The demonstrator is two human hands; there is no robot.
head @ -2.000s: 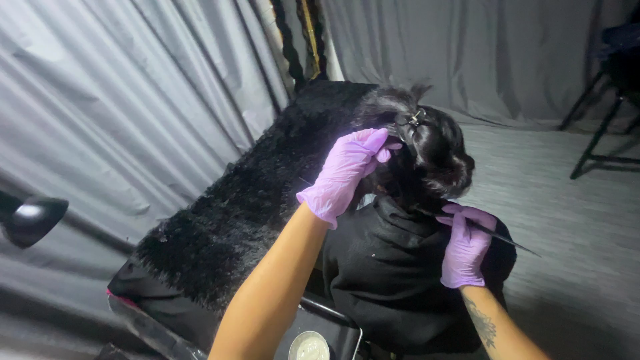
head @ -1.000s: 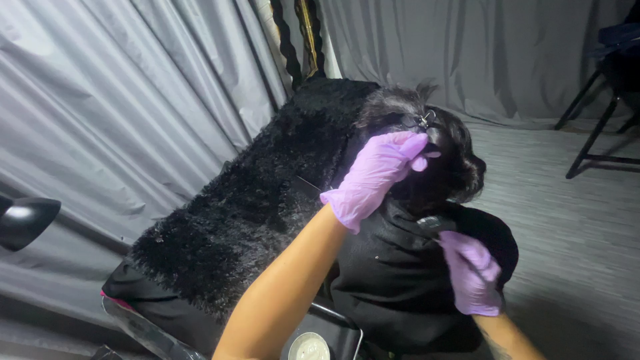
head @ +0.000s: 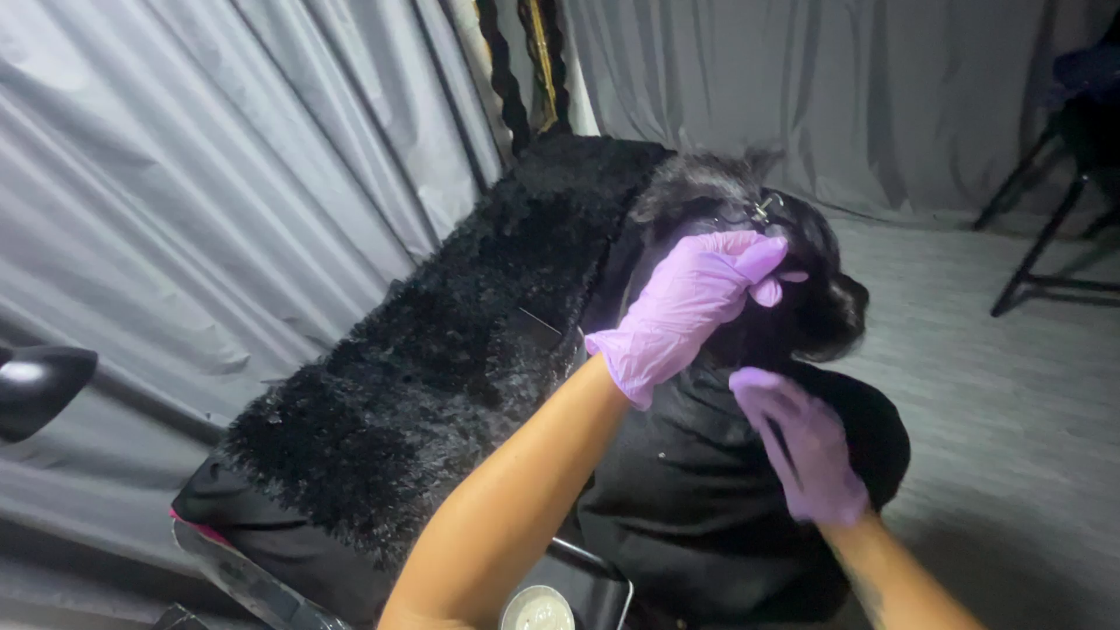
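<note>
My left hand [head: 700,293], in a thin purple glove, is at the back of a seated person's head, its thumb and fingers pinched on dark hair [head: 809,302]. A metal hair clip [head: 768,208] sits just above my fingertips. My right hand [head: 801,446], gloved alike and blurred, is below the hair, close to the black cape [head: 700,472] over the person's back. A dark sliver shows between its fingers; whether it is a tool is unclear. At the bottom, a bowl of whitish cream [head: 538,610] stands by a black tray [head: 604,573].
A bed or table with a shaggy black cover [head: 420,385] lies left of the person, a thin rod [head: 540,321] on it. Grey curtains [head: 219,157] hang behind. A black lamp head [head: 44,389] is at far left, a black folding chair [head: 1050,210] at right.
My right hand held a thin dark-handled tool beside the hair two seconds ago; that handle does not show plainly now. My left hand has moved slightly right, still at the hair.
</note>
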